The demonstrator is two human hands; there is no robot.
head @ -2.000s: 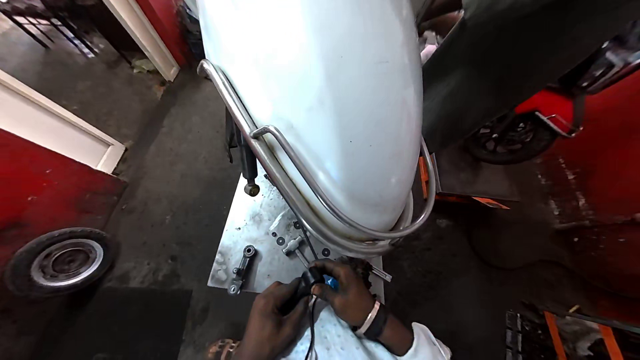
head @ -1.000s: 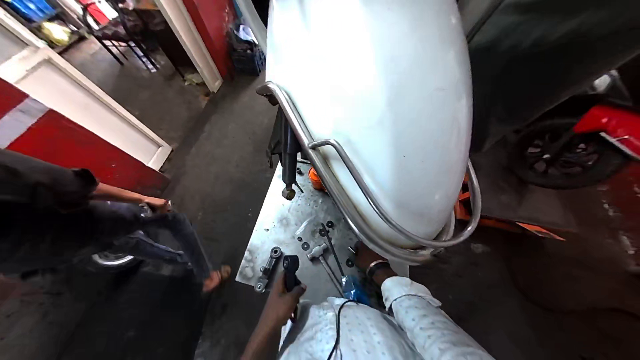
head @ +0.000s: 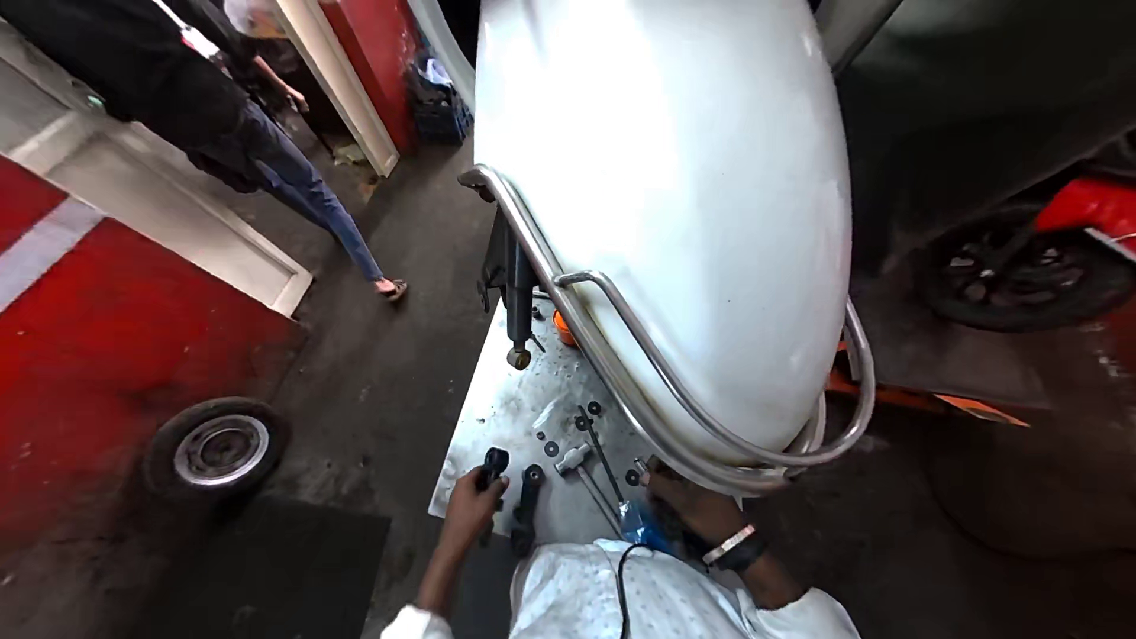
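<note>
At the near left of a metal work surface [head: 506, 399], my left hand [head: 473, 504] grips a black metal part [head: 495, 460] with a round end. A similar dark link arm [head: 527, 510] lies just right of it. My right hand [head: 692, 501] is under the tubular guard at a small shiny metal piece [head: 642, 467]; its fingers are partly hidden, so its hold is unclear. Between the hands lie a hammer [head: 575, 458], a thin rod tool with a blue handle [head: 643, 524] and several black washers [head: 551, 449].
A white scooter body panel [head: 666, 222] with a steel tube guard [head: 612, 382] overhangs the surface. A shock absorber [head: 518, 302] hangs at its left. A wheel [head: 219, 448] lies on the floor, left. A person [head: 293, 169] stands at upper left. A red motorcycle [head: 1087, 209] stands right.
My hands, together two seconds ago, are now apart; the left has moved to the left with the black part, the right reaches under the guard. The other person has moved away toward the doorway.
</note>
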